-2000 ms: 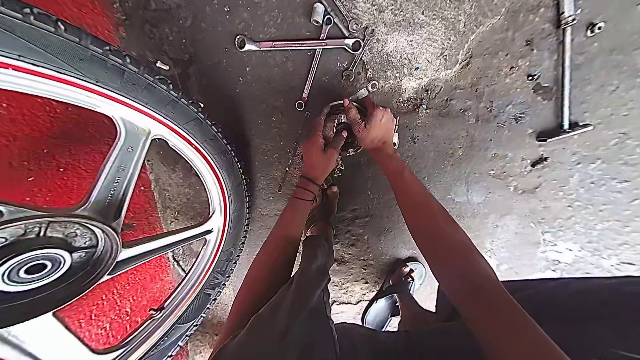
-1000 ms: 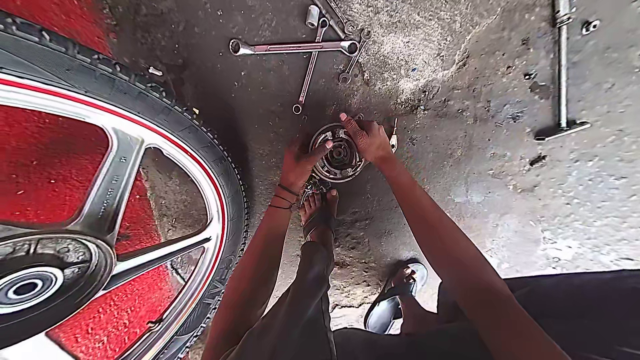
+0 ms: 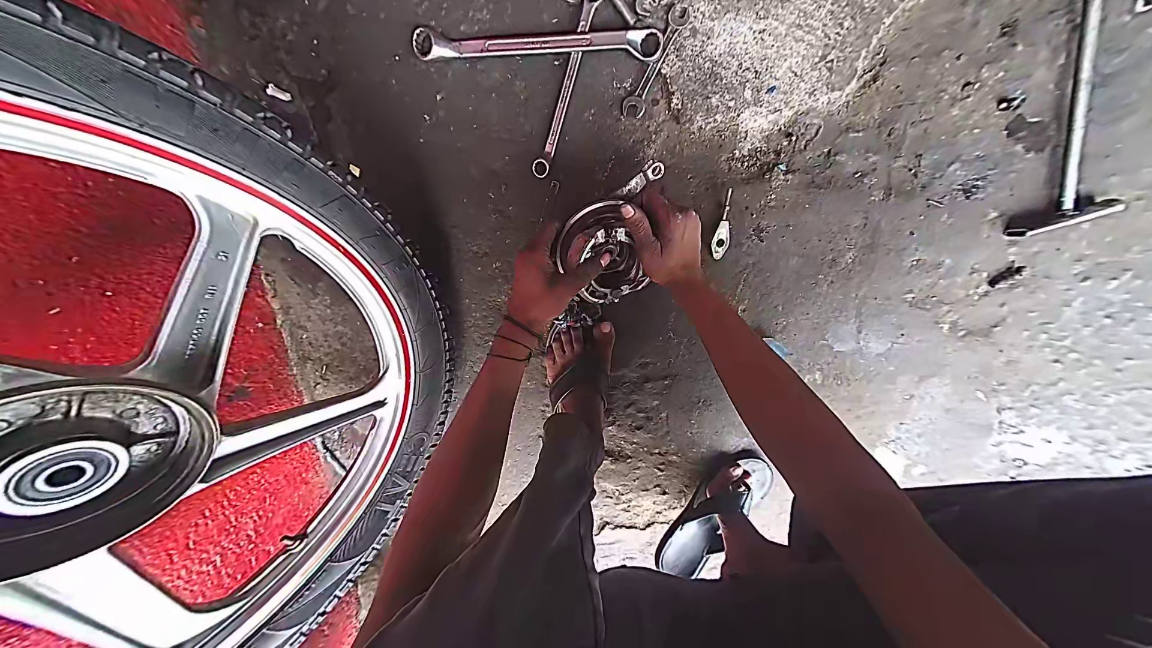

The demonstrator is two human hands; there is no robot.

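A round metal drum brake plate [image 3: 601, 236] with a lever arm at its upper right is between my hands, above the concrete floor. My left hand [image 3: 551, 277] grips its left side, the thumb laid over the inner parts near the centre. My right hand [image 3: 664, 238] grips its right side with the thumb on the upper rim. The fingers beneath the plate are hidden. Below it, by my bare toes, lies a small cluster of metal parts [image 3: 576, 315], partly covered.
A spoked motorcycle wheel [image 3: 202, 288] with its tyre fills the left, over a red surface. A ring spanner [image 3: 540, 43] lies across other spanners at the top. A small pale part with a pin [image 3: 721, 238] lies right of my hands; a T-handle tool [image 3: 1078, 117] is at the far right.
The brake plate faced up nearly flat a second ago and is now tilted, its lever arm showing at the upper right. My left hand has moved further onto its left side.
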